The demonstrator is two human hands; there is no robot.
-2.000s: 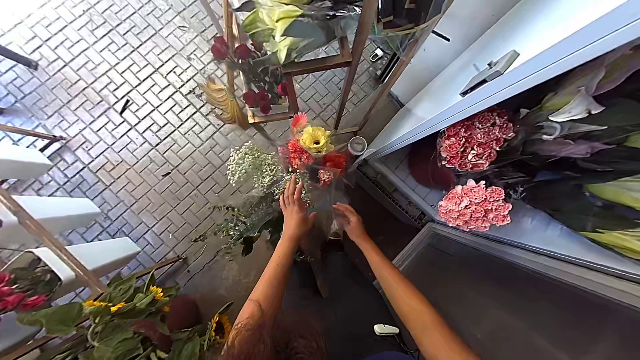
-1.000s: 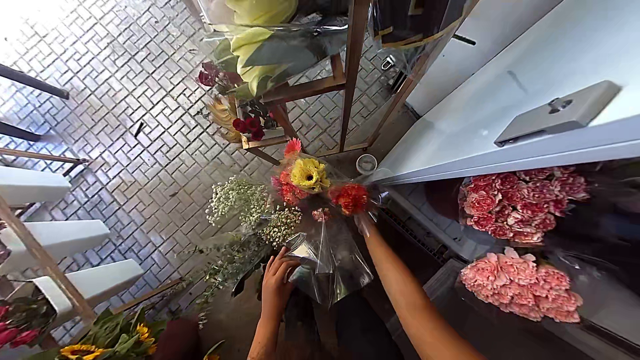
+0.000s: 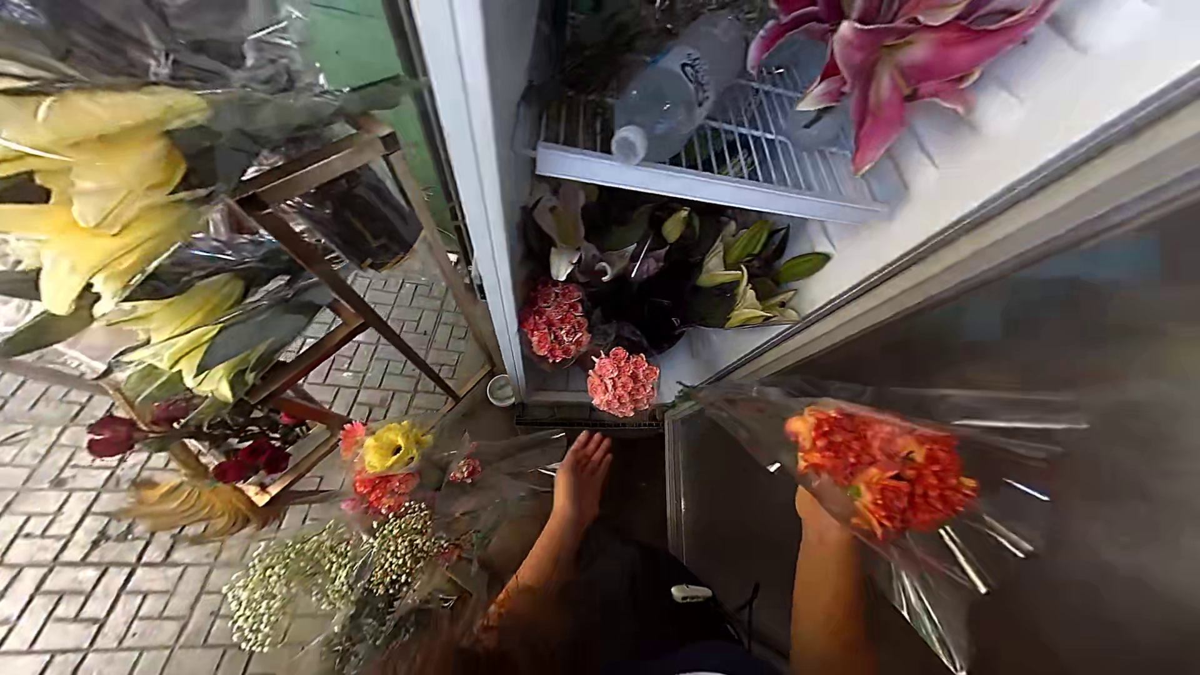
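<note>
A cellophane-wrapped bunch of orange carnations [image 3: 886,473] is held up at the right by my right hand [image 3: 820,506], whose fingers are mostly hidden behind the wrap. My left hand [image 3: 583,473] reaches forward, fingers extended and holding nothing, just below the pink carnations [image 3: 622,382] in the open flower cooler. Left of it stand a yellow flower [image 3: 397,447] and red blooms [image 3: 382,491] by clear wrap, with white baby's breath [image 3: 291,581] below them. A second bunch of pink carnations [image 3: 555,321] and lilies [image 3: 745,300] sit inside the cooler.
A wire shelf [image 3: 712,183] in the cooler holds a plastic bottle [image 3: 680,89], with pink lilies [image 3: 900,61] beside it. The cooler's glass door [image 3: 1050,375] spans the right. At left, a wooden stand [image 3: 347,309] bears wrapped yellow lilies [image 3: 103,187]; dark red roses [image 3: 253,459] are below.
The orange-red carnation bunch, beside the yellow flower one second ago, is now raised at the right in my right hand. My left hand has left the baby's breath. The view has turned right.
</note>
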